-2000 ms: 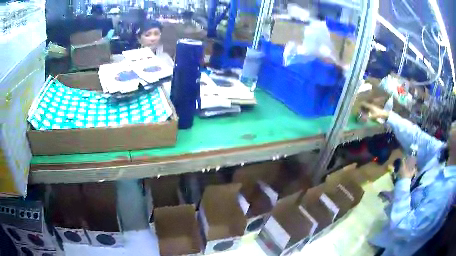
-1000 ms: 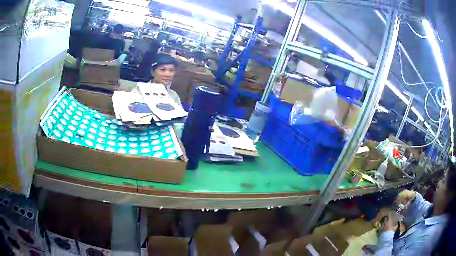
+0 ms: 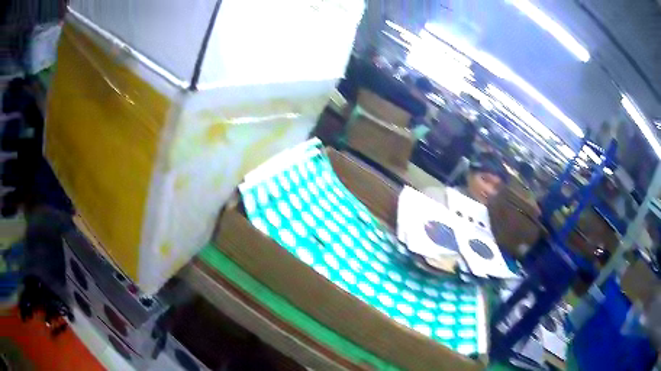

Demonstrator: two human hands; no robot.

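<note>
Neither of my hands is in the picture. A shallow brown tray carton (image 3: 304,293) stands nearest in front of me and holds teal sheets with white ovals (image 3: 348,246). Flat printed cards (image 3: 442,235) with dark circles lie on the tray's far right part. A large white and yellow carton (image 3: 109,138) stands left of the tray. Stacked retail boxes (image 3: 116,319) show below that carton, blurred.
The green shelf edge (image 3: 239,279) runs under the tray. An orange mat (image 3: 43,344) and a black cable bundle (image 3: 45,304) are at lower left. A dark blue cylinder (image 3: 533,290) and a blue bin (image 3: 605,337) are at right. A person is behind the cards.
The view has swung left and tilted. The large carton now fills the upper left, the tray has shifted right, and the orange mat has appeared. The worker at the right has left the picture.
</note>
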